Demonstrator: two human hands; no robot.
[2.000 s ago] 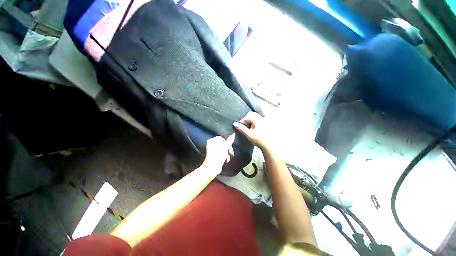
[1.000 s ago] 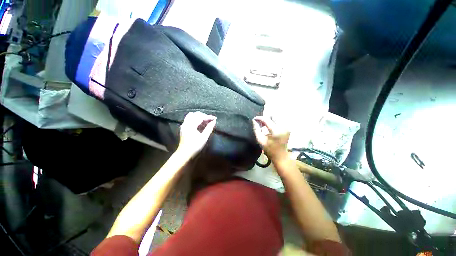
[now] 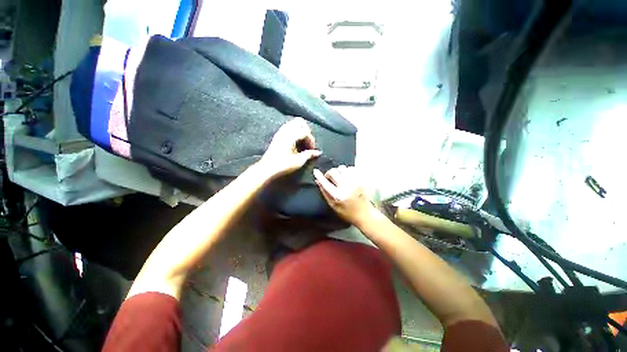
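A dark grey suit jacket [image 3: 213, 113] lies over a blue-and-white padded form [image 3: 103, 103], with two front buttons [image 3: 166, 147] facing up. My left hand [image 3: 292, 148] is on the lapel area, its thumb and curled fingertips pinched together at the cloth. My right hand [image 3: 340, 189] is beside it, nearer the collar end, with its fingertips at the cloth edge. Whether it grips the cloth is not clear. Dark lining [image 3: 302, 201] shows below my hands. The hanger hook seen earlier is hidden now.
A steam iron with a tan handle [image 3: 440, 223] stands right of my right forearm. Its black cables run right, and a thick black hose [image 3: 496, 144] hangs there. The white table [image 3: 405, 75] bears metal fittings [image 3: 352, 93] and a dark strip [image 3: 273, 38].
The view has turned and shifted. My left hand has moved right along the lapel, and my hands are closer together than a second ago. The jacket stays on the form.
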